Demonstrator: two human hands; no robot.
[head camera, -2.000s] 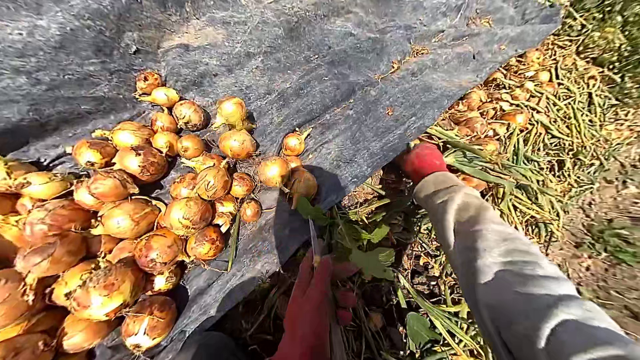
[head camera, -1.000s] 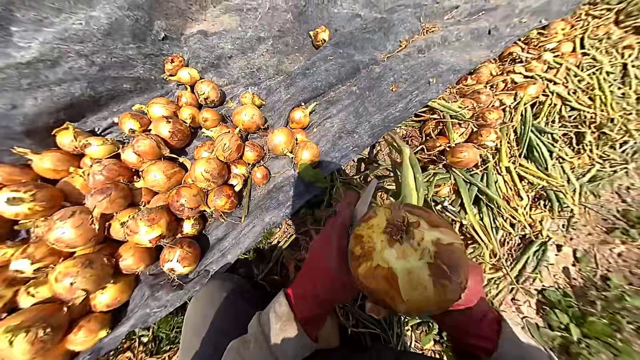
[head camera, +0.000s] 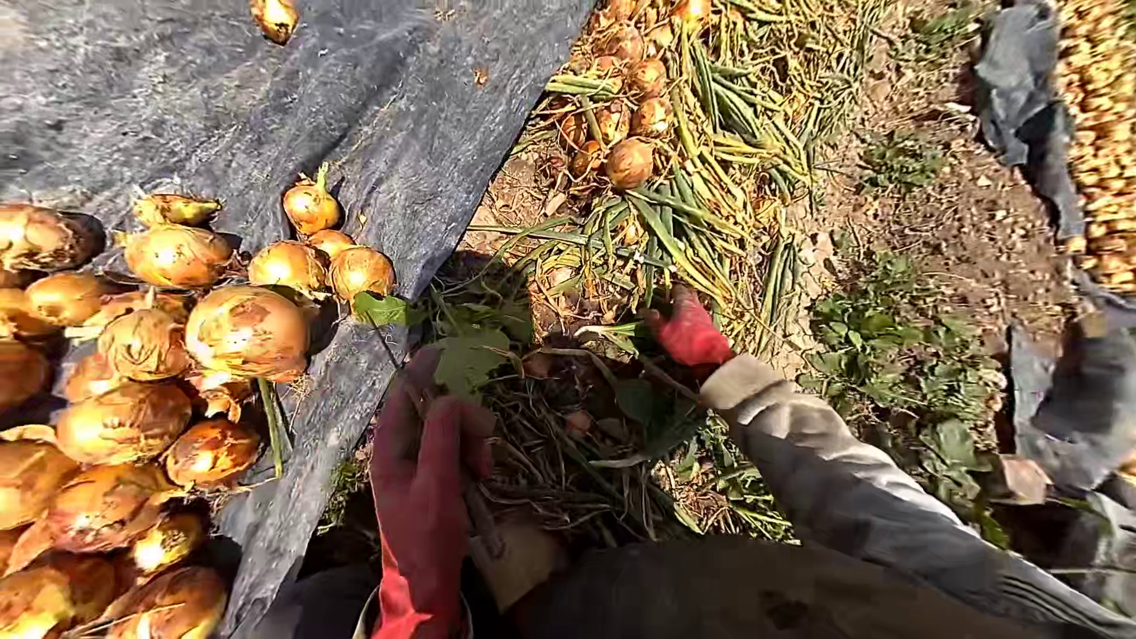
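Note:
My left hand (head camera: 430, 484), in a red glove, is at the lower centre beside the edge of a dark grey fabric sheet (head camera: 355, 390). Its fingers are curled near green leaves (head camera: 470, 359); whether they hold anything is unclear. Farther forward and to the right, my right hand (head camera: 688, 328), also red-gloved, touches the lower end of a row of green and yellow onion tops (head camera: 692, 240). Its fingertips are partly hidden. Many yellow onions (head camera: 248, 333) lie on the sheet at the left. Other onions (head camera: 630, 163) lie on the ground among the tops.
A lone onion (head camera: 275, 18) lies at the sheet's far part. Bare soil with low weeds (head camera: 896, 337) runs along the right, beside more dark sheeting (head camera: 1021, 80) and a long band of onions (head camera: 1100, 133). Dry stalks (head camera: 568, 479) lie below my hands.
A second ago both hands were around a large onion with a blade beside it; now that onion is not between them. My hands are apart, the right one among the tops. The view has shifted right.

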